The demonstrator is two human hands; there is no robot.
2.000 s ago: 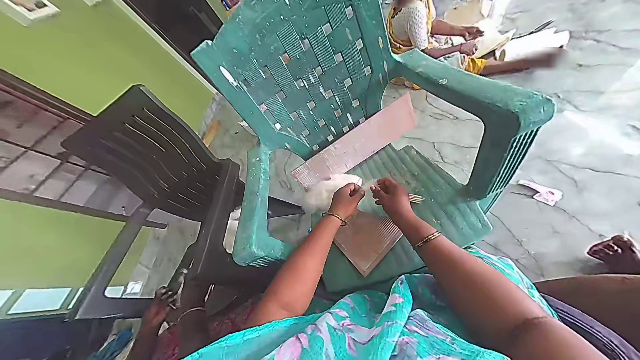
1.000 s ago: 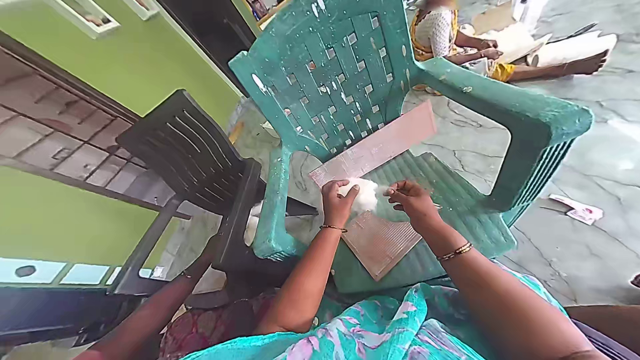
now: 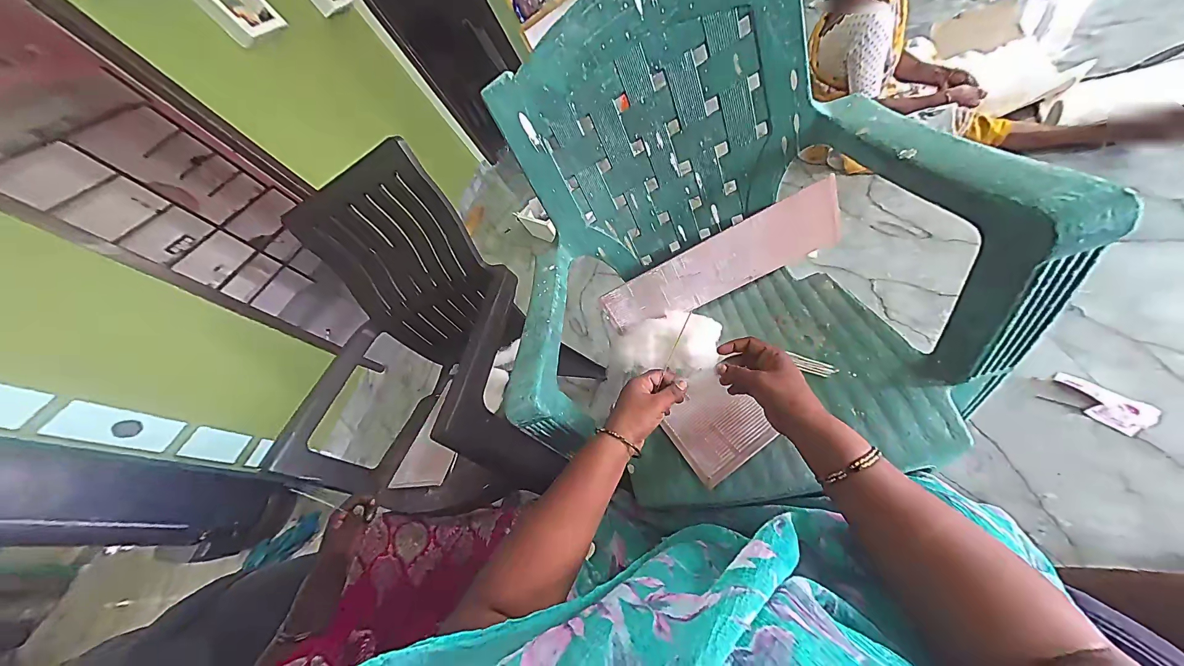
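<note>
My left hand [image 3: 650,404] pinches a thin stick [image 3: 682,340] that points up in front of a fluffy white cotton wad [image 3: 652,344]. Just right of the cotton, my right hand [image 3: 766,375] has its fingertips close together; whether they hold a wisp of cotton I cannot tell. Beneath the hands, a ribbed pinkish-brown board [image 3: 720,437] lies on the seat of a green plastic chair [image 3: 879,398]. A long pinkish board [image 3: 731,250] lies behind the cotton near the backrest. Several thin sticks [image 3: 812,363] rest on the seat beside my right hand.
A dark plastic chair [image 3: 398,259] stands at the left, with a person's hand [image 3: 350,518] and red patterned cloth below it. Another person [image 3: 860,55] sits on the floor at the upper right near white material. A pink and white paper item [image 3: 1115,407] lies on the floor.
My left hand has moved off the cotton toward me and now shows a thin upright stick. The cotton now lies behind my hands. The hand of the person at lower left is back in view.
</note>
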